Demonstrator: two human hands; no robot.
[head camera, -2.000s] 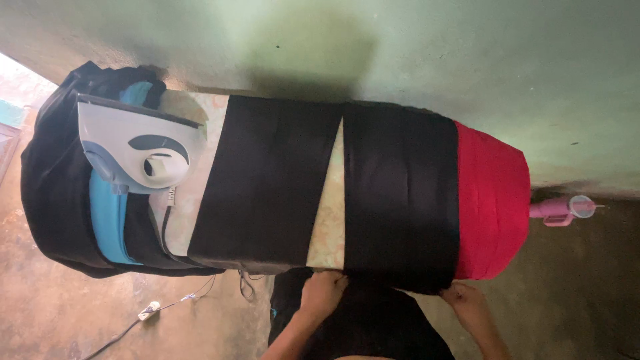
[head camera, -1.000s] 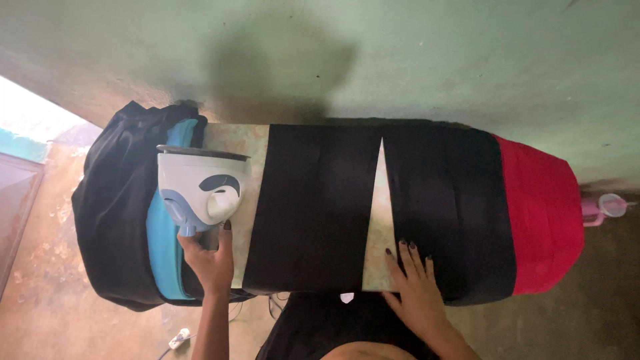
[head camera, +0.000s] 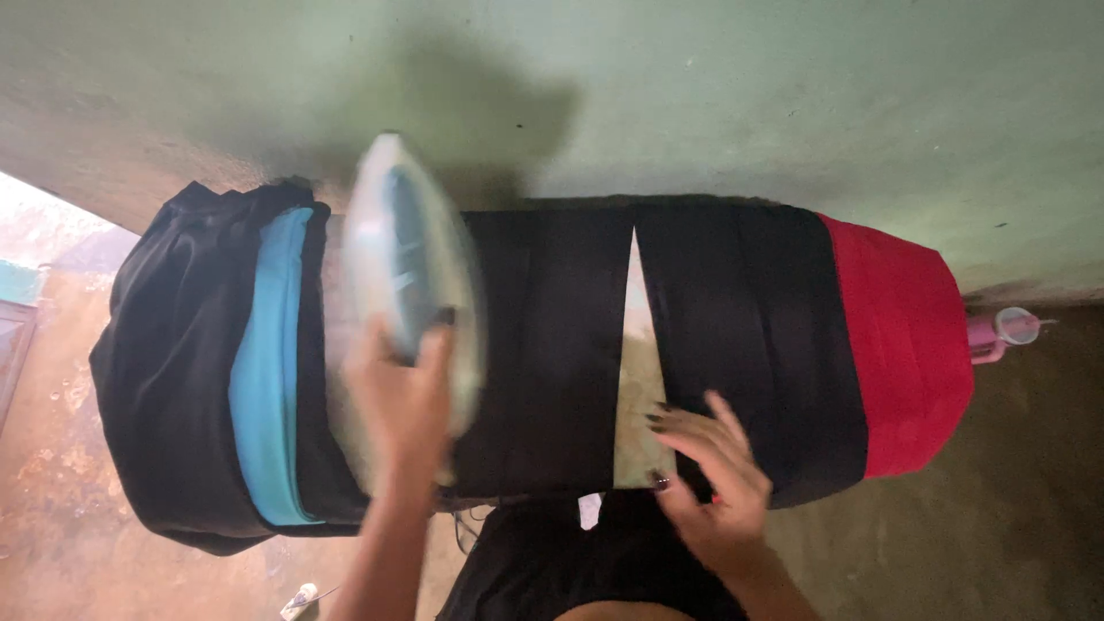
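Observation:
My left hand grips the handle of a white and blue clothes iron, blurred by motion, over the left part of an ironing board. Spread over the board is black cloth, with a narrow wedge of the pale patterned board cover showing between two stretches of it. Beside the lower end of that wedge is my right hand, its fingers apart, at the near edge of the black cloth on the right. Red cloth covers the board's right end.
Bunched black cloth and a light blue strip of cloth lie at the board's left end. A green wall runs along the far side. A pink cup with a handle stands beyond the right end. A white plug or socket is on the floor.
My left hand took hold of the iron, which stood upright on the board, and has moved it right. My right hand has left the board's near edge at the right and is now by the wedge.

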